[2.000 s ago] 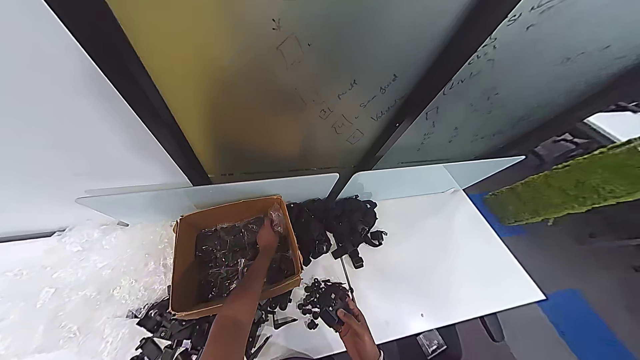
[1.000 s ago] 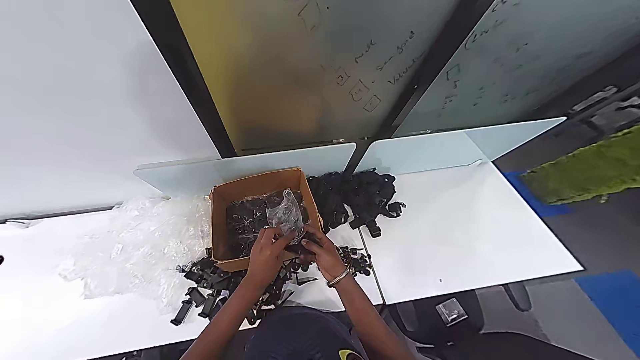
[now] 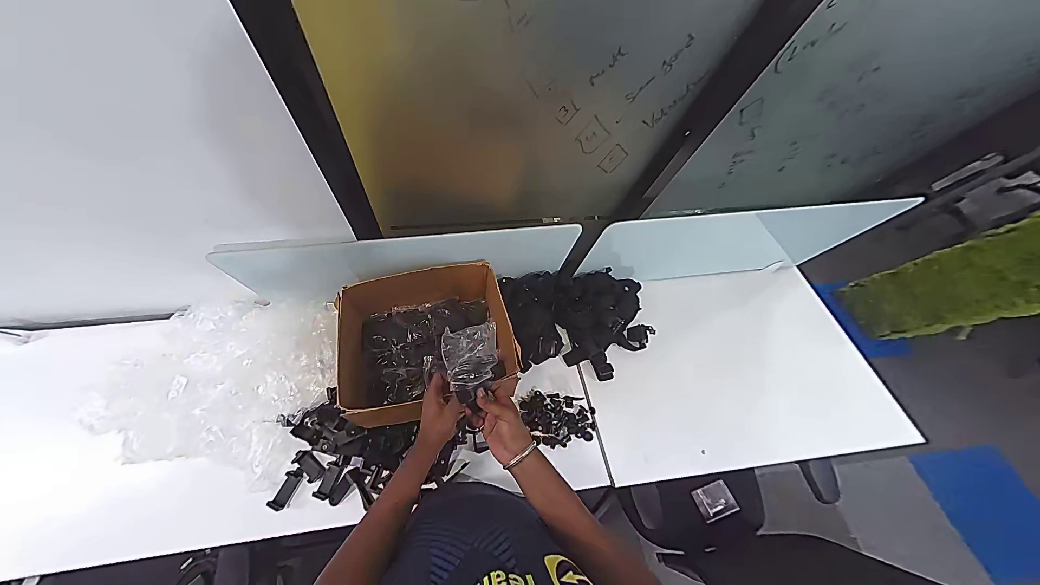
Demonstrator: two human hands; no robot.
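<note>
A clear plastic bag (image 3: 470, 351) with a dark part at its lower end is held between my two hands, over the near right edge of a cardboard box (image 3: 351, 357). My left hand (image 3: 439, 409) pinches the bag's near end from the left. On the right, my right hand (image 3: 501, 422), with a bangle at the wrist, grips the dark part. Bagged black parts (image 3: 406, 341) fill the box. Loose black plastic parts (image 3: 333, 455) lie along the box's near side, and small black pieces (image 3: 559, 418) sit right of my right hand.
Empty clear plastic bags (image 3: 211, 390) are heaped left of the box. A pile of black parts (image 3: 597, 313) lies to its right on the white table (image 3: 747, 390). Low glass dividers (image 3: 691, 244) stand along the back. A black chair (image 3: 764, 528) with a small packet is at the near right.
Two seconds ago my left hand was inside the box and my right hand was over the small black pieces. Both hands have come together at the box's near edge around a plastic bag.
</note>
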